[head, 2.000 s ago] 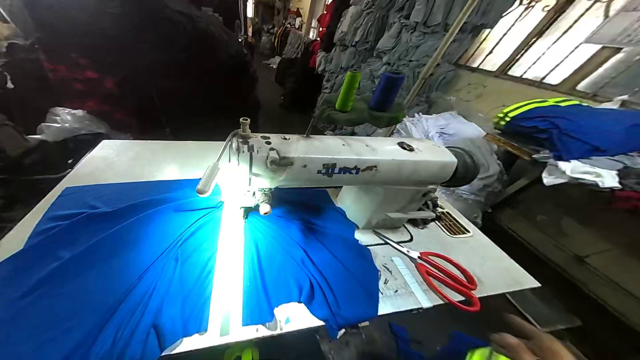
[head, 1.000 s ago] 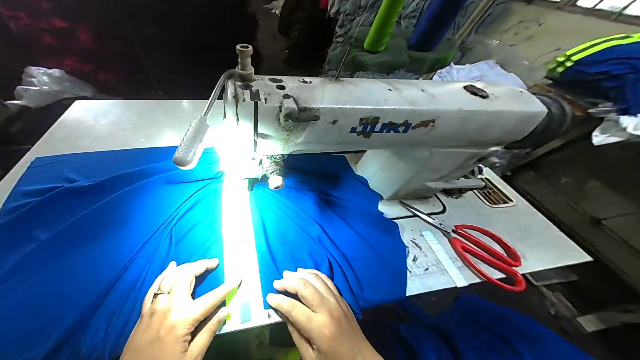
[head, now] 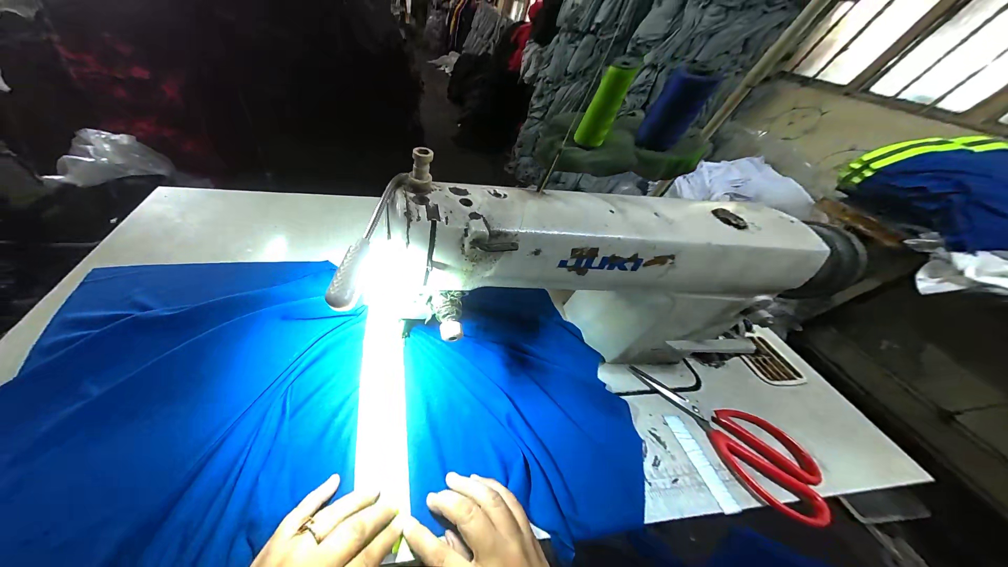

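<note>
Blue fabric (head: 197,378) spreads over the white table under the needle area of a Juki sewing machine (head: 614,244). A brightly lit pale strip (head: 382,409) runs down the fabric from the presser foot toward me. My left hand (head: 335,528), with a ring on one finger, rests on the strip's lower left side. On its lower right side lies my right hand (head: 476,524), fingers bent, its thumb near the left fingertips. Whether the fingers pinch the strip cannot be told. Glare hides the needle. Red-handled scissors (head: 768,465) lie right of the fabric.
A white ruler-like strip (head: 701,465) lies beside the scissors. Green (head: 606,102) and blue thread cones (head: 677,106) stand behind the machine. Blue cloth with yellow-green stripes (head: 929,181) is piled at the right. A clear plastic bag (head: 114,157) sits at the back left.
Two seconds ago one hand showed at the lower right, away from the fabric; one second ago both hands were on the fabric beside the strip. They are now closer together. The view has shifted.
</note>
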